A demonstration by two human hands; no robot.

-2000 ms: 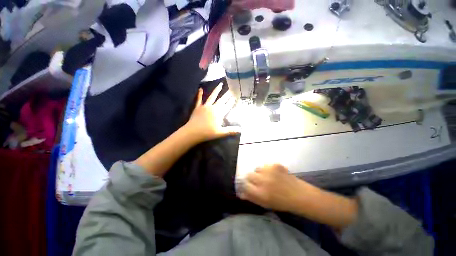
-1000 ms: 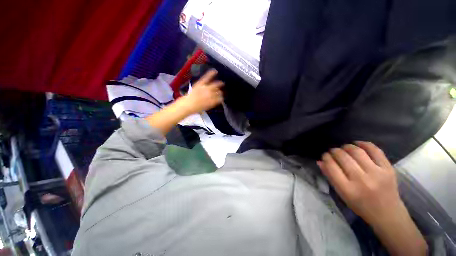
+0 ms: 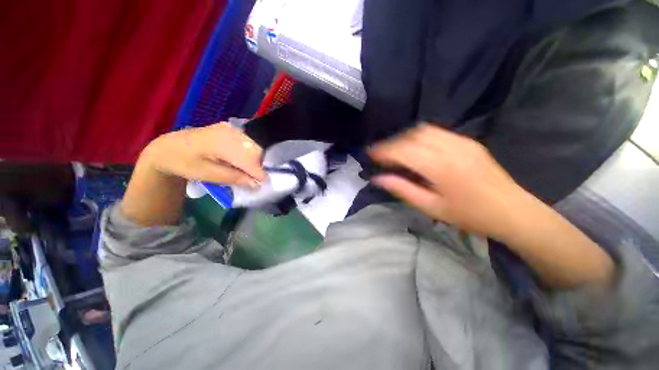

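My left hand (image 3: 209,155) is at the left above my lap, its fingers closed on a white piece with black bands (image 3: 289,181), which is bunched below the table edge. My right hand (image 3: 448,181) is blurred, right of that piece, with thumb and fingers apart, close to the black fabric panel (image 3: 462,65). Whether its fingertips touch the fabric cannot be told. The black panel hangs over the table edge toward my lap.
The white table corner with its marked grey edge (image 3: 311,61) is at the top. Below it are a blue crate (image 3: 217,87) and a red crate (image 3: 276,94). Red cloth (image 3: 94,79) hangs at the upper left. A green surface (image 3: 274,238) shows beside my lap. Metal parts (image 3: 36,311) stand lower left.
The view turned from the sewing machine to the lap. Since one second ago, my left hand has closed on the banded piece and drawn it up; my right hand has moved left toward it.
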